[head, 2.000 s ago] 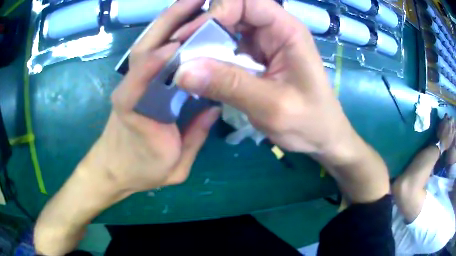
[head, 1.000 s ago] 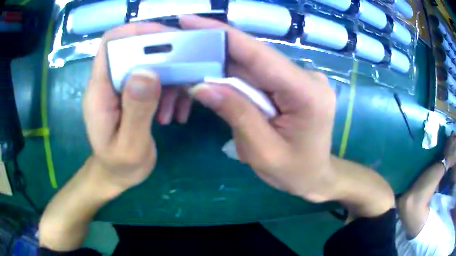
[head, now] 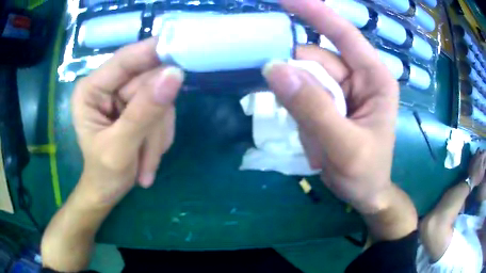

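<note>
A pale silver housing (head: pixel 229 40) is held up lengthwise between both hands, its bright broad side facing me. My left hand (head: pixel 125 114) pinches its left end with thumb and fingers. My right hand (head: pixel 346 117) holds its right end and also has a white cloth (head: pixel 274 128) in the palm, which hangs down below the housing. A dark stick tool with a yellow band (head: pixel 305 185) shows beneath the right hand; the rest of it is hidden.
Clear blister trays with rows of pale housings (head: pixel 112 30) stand behind the hands on the green mat (head: pixel 202 208). A dark thin stick (head: pixel 424 136) and a white cloth (head: pixel 454 149) lie at right. Another person's arm (head: pixel 445 224) is at the lower right. Yellow tape (head: pixel 55 154) runs at left.
The housing has turned from its slotted narrow side to its bright broad side. My right hand has moved to the housing's right end, and more of the cloth now hangs in view.
</note>
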